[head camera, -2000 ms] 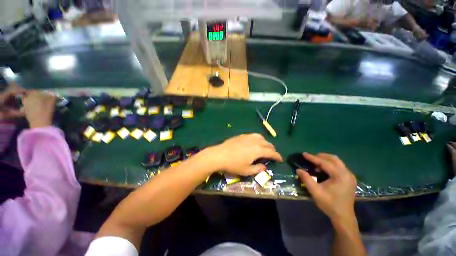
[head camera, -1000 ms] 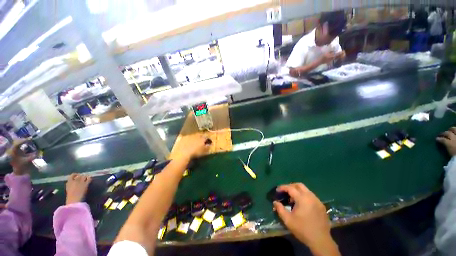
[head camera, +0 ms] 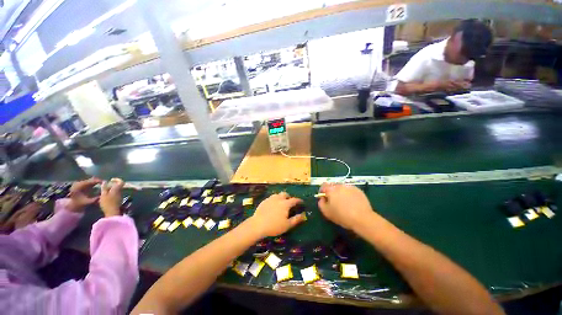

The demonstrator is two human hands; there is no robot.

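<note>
My left hand (head camera: 278,214) is above the green bench, with its fingers around a small dark watch unit (head camera: 297,210); a pale yellow bit shows at its lower edge. My right hand (head camera: 346,204) is close on its right, shut on the light-handled pen tool (head camera: 320,195), whose pale end shows at the fingertips. Most of the tool is hidden by the hand. Its white cable (head camera: 333,159) curves back to the bench power supply (head camera: 278,136). A row of dark watch units with white and yellow battery cells (head camera: 309,274) lies at the near bench edge.
More units (head camera: 192,223) lie at the left, beside a neighbour's pink sleeves (head camera: 114,246). A small group of units (head camera: 531,214) lies at far right. The wooden board (head camera: 296,169) holds the supply. A metal post (head camera: 200,117) stands left of it. A person in white sits beyond the belt.
The view has tilted up. My left hand reached to the wooden board and came back holding a dark unit. The dark round part has gone from the board. My right hand let go of its unit and took the pen tool.
</note>
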